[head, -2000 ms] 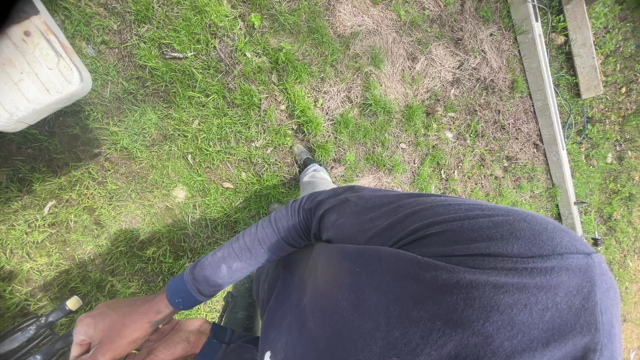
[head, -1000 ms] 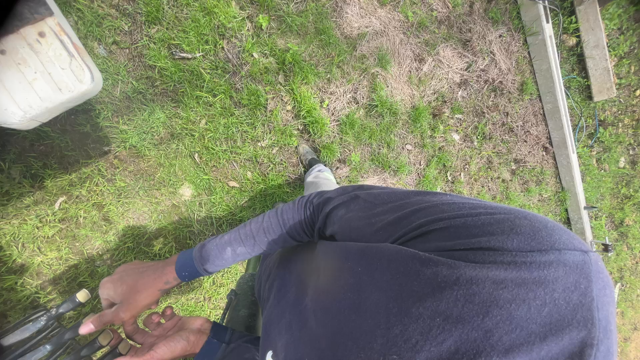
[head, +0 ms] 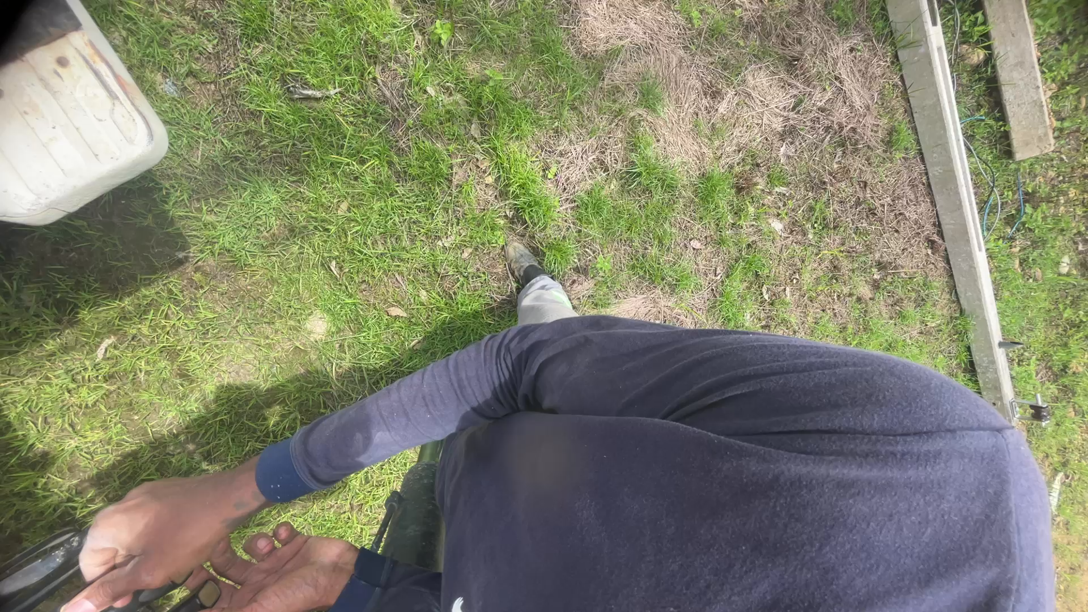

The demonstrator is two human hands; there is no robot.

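My right hand [head: 161,535], palm down at the lower left, reaches over long black tool-like objects [head: 38,565]. Its fingers are bent near the dark pieces; whether they grip one is not clear. Just beside it, my left hand [head: 289,569] is turned palm up, its fingers apart and slightly curled. A black piece with a pale end [head: 204,593] lies against or just below the left fingers. The bottom edge of the view cuts off part of both hands and of these objects, so their kind cannot be told.
A white, rust-marked metal container or panel [head: 76,127] stands at the upper left. Grass and dry straw surround my shoe [head: 520,257]. A long grey beam [head: 956,195] and a shorter plank [head: 1020,81] lie at the right, near a blue-green cord [head: 990,191]. A dark green surface [head: 416,518] is beside my torso.
Two seconds ago my hands were close together; one second ago they were apart above the black objects. Now my right hand has come lower, partly covering those objects.
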